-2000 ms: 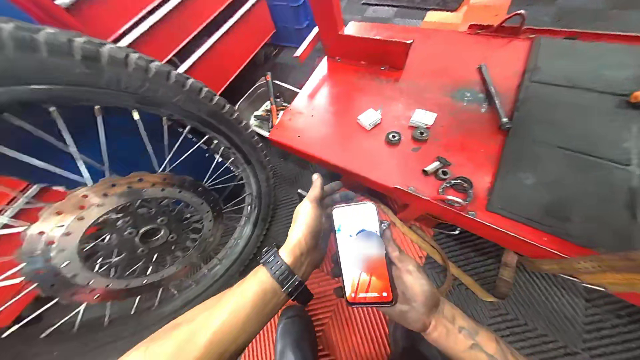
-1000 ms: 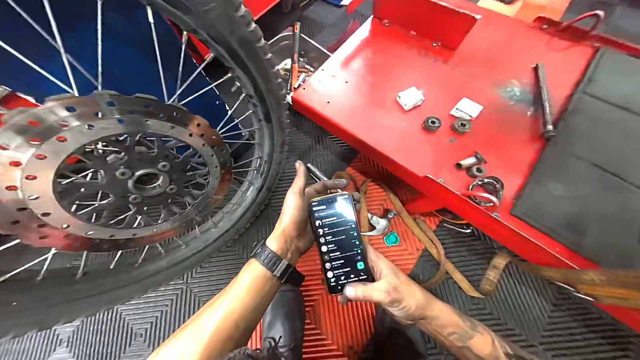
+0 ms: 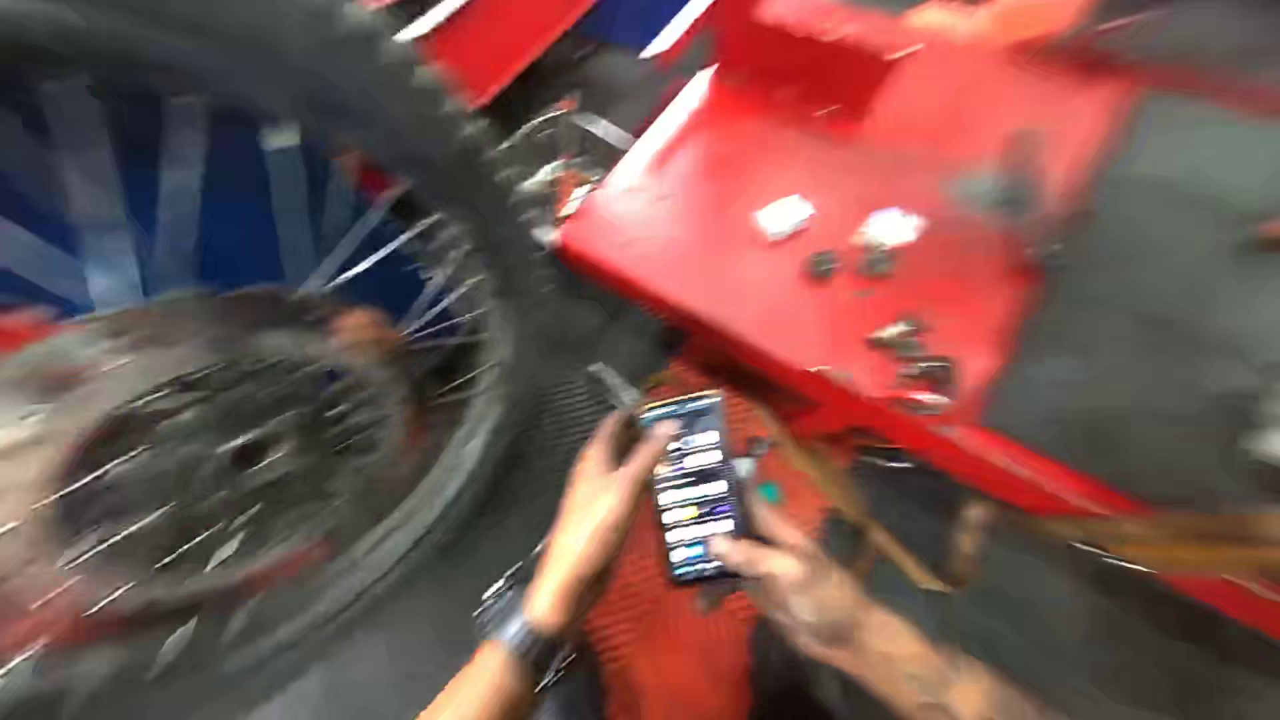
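Note:
A smartphone (image 3: 695,490) with a lit screen is upright in the lower middle of the blurred head view. My right hand (image 3: 790,565) holds it along its right side, thumb over the lower screen. At its upper left is my left hand (image 3: 605,490), with the thumb over the top of the screen. A slim metallic item (image 3: 613,385) sticks up past the left fingers; blur hides what it is and how it is held. A dark watch (image 3: 525,640) is on the left wrist.
A spoked motorcycle wheel (image 3: 500,330) with a brake disc (image 3: 60,400) fills the left. On the red metal bench (image 3: 680,230) at upper right lie small white packets (image 3: 785,217) and dark metal parts (image 3: 925,375). A tan strap (image 3: 900,555) hangs by its edge.
The phone screen has changed from a bright picture to a dark list, then to a screen with light blocks. The left thumb has moved onto the top of the screen.

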